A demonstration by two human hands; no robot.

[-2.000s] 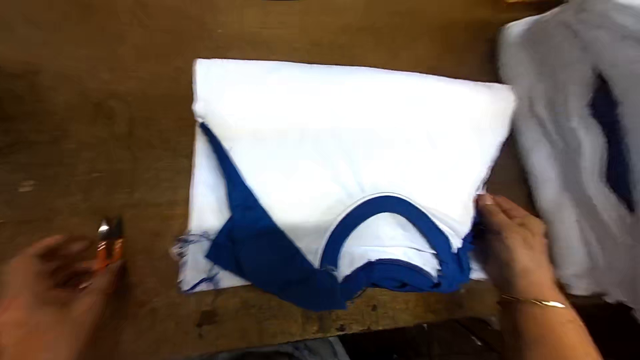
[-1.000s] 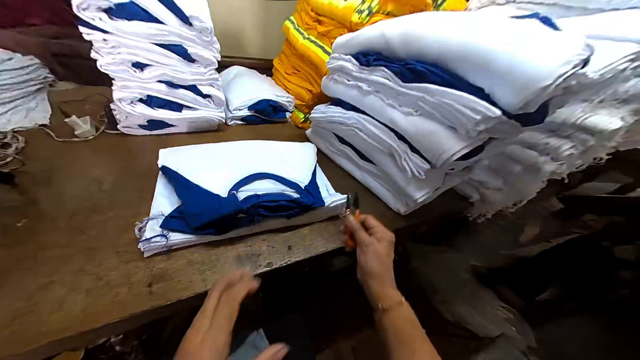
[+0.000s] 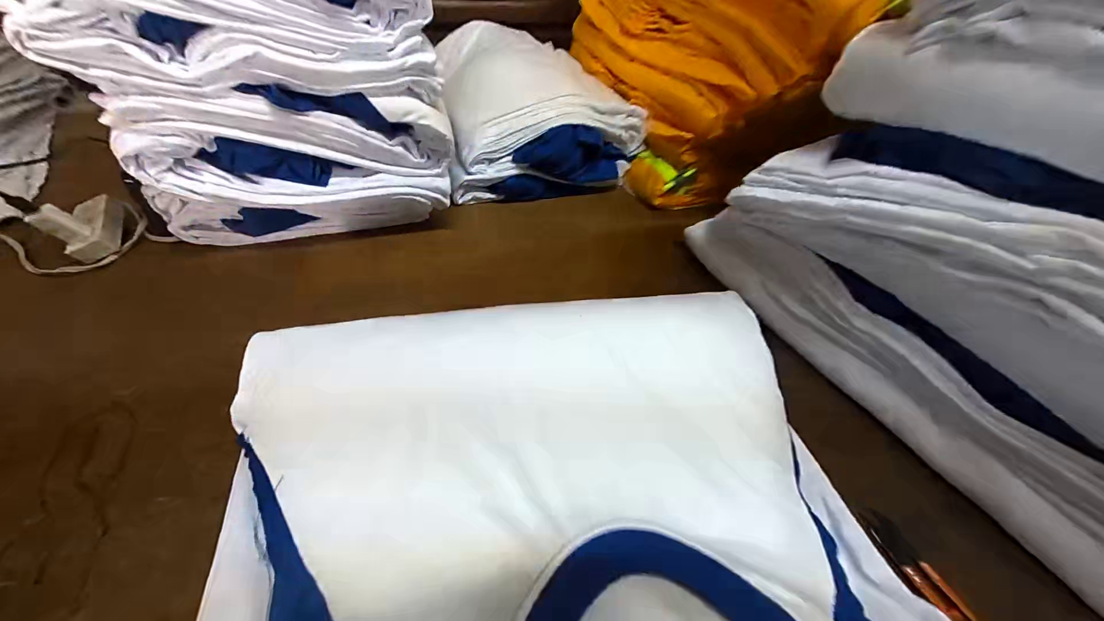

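A folded white garment with a blue neckband and blue side panels lies on the brown table, its neckline cut off by the lower edge of the head view. Close by its lower right side rests a small cutting tool with orange handles, partly out of view. Neither my left hand nor my right hand shows in the frame now, so what they hold or touch is hidden.
Tall stacks of folded white and blue garments stand at the back left and along the right. Between them are a smaller white and blue pile and an orange pile. A white plug with a cord lies on the table at left.
Both hands have left the view. The orange-handled tool, in my right hand one second ago, now lies beside the garment. The view has moved much closer to the table.
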